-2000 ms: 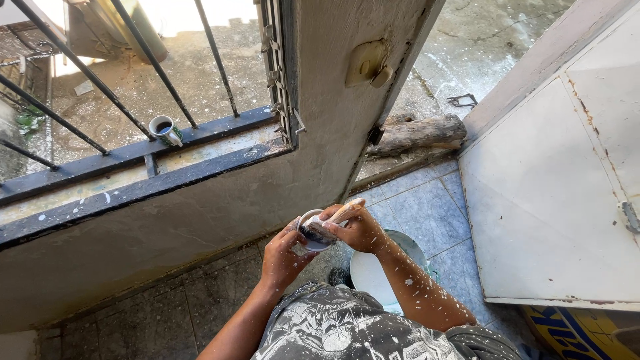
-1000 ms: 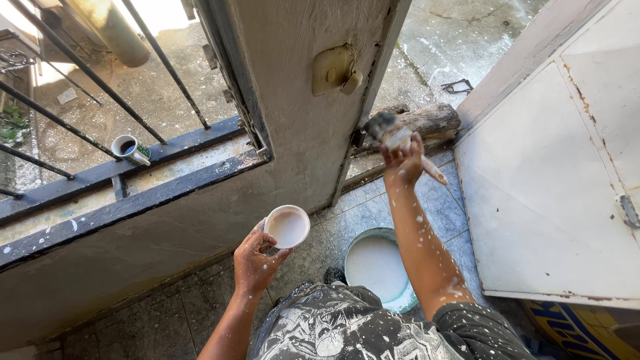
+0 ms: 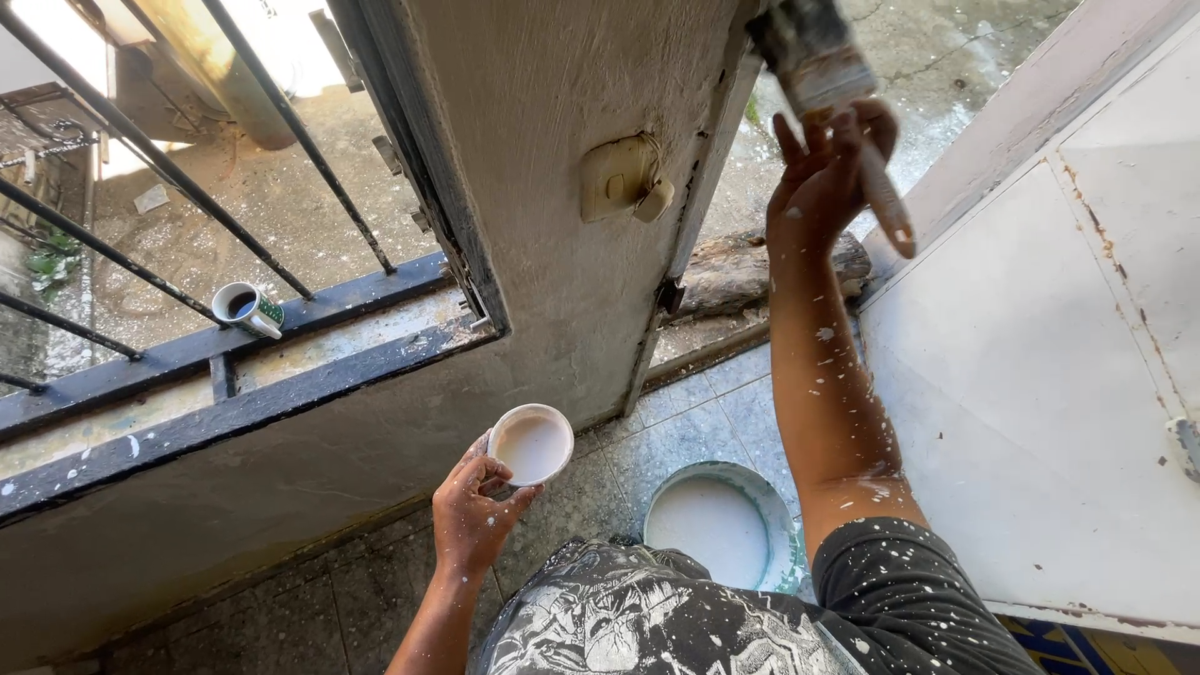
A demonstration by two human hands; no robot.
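My left hand (image 3: 483, 506) grips a small round tub (image 3: 532, 445) of whitish paint low in front of the wall. Raised at the upper right, my right hand (image 3: 825, 173) holds a wide paintbrush (image 3: 830, 75) by its handle, with the dark bristles pointing up beside the wall's edge near the doorway. The brush is somewhat blurred, and whether its bristles touch the wall I cannot tell. A green-rimmed bucket (image 3: 717, 530) of white liquid stands on the tiled floor between my arms, partly hidden by my shirt. White paint spots cover both arms.
A mug (image 3: 247, 310) with dark liquid sits on the window ledge by the black bars (image 3: 300, 150). A yellowed wall fixture (image 3: 619, 178) is on the wall (image 3: 553, 84). A log (image 3: 727, 272) lies outside the doorway, and a white metal door (image 3: 1003, 375) stands at right.
Two seconds ago both hands were together with the brush at the tub. My right hand has since moved away and up with the brush, while my left hand still holds the tub.
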